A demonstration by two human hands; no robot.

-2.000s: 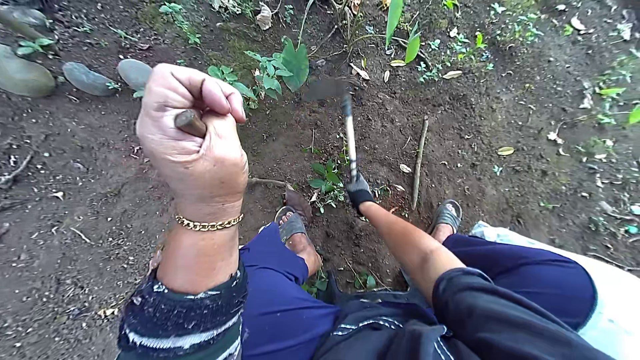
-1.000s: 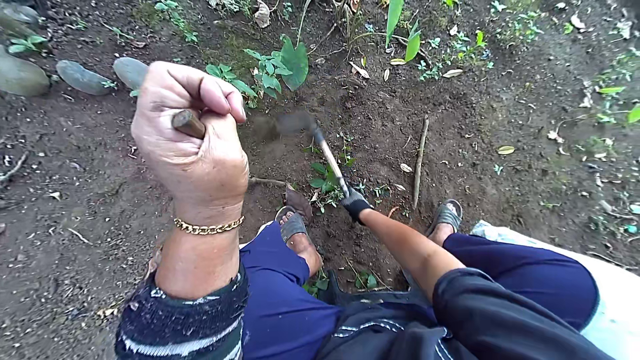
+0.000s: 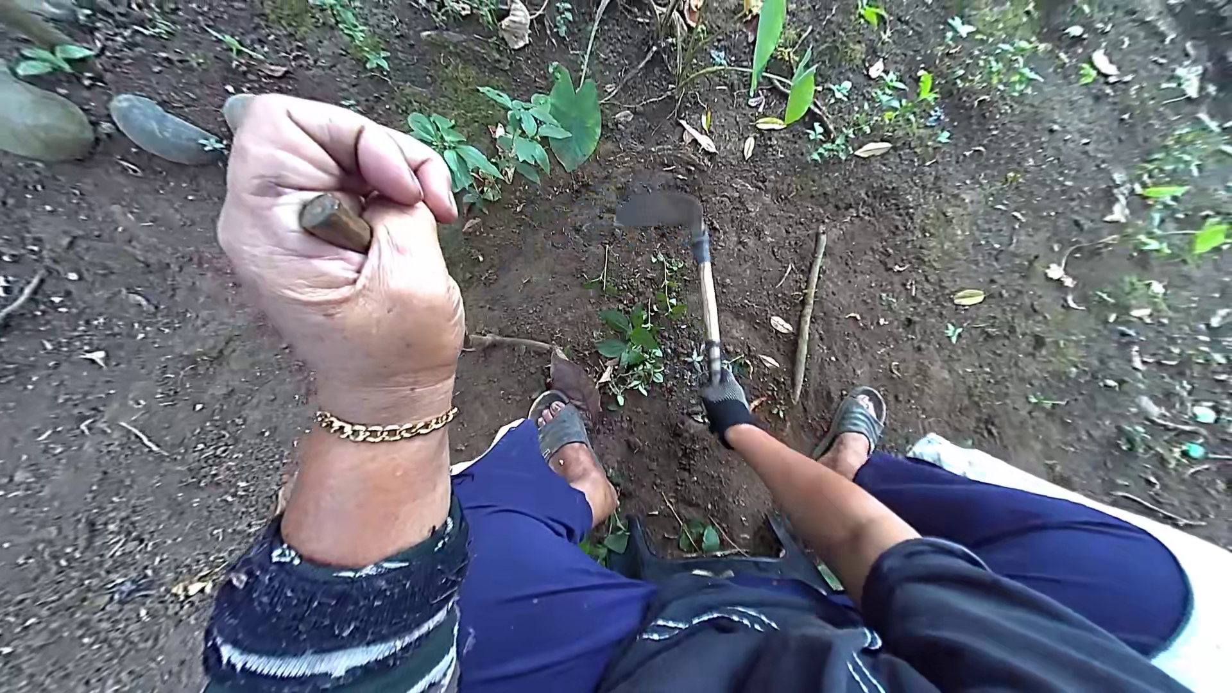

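My left hand [image 3: 337,231], bare and with a gold chain bracelet at the wrist, is closed around a wooden stick [image 3: 335,223]. Only the stick's blunt end shows between thumb and fingers; the rest is hidden. In a grey and black glove, my right hand [image 3: 727,404] grips the lower end of the light handle of a sickle-like hand tool [image 3: 708,289]. Its dark, slightly blurred blade [image 3: 659,209] points left, over bare soil. Small green weeds [image 3: 630,337] grow left of the handle, between the sandalled feet.
A loose stick [image 3: 810,313] lies on the soil right of the tool. Leafy plants [image 3: 577,120] grow beyond the blade, and smooth stones [image 3: 164,128] lie at the upper left. A dark plastic stool edge [image 3: 707,566] shows between the legs. White sheeting [image 3: 991,472] lies at the right.
The tool's blade has swung left and then back right and away from me. My right hand has shifted only a little. My left hand stays closed on the stick, nearly in place.
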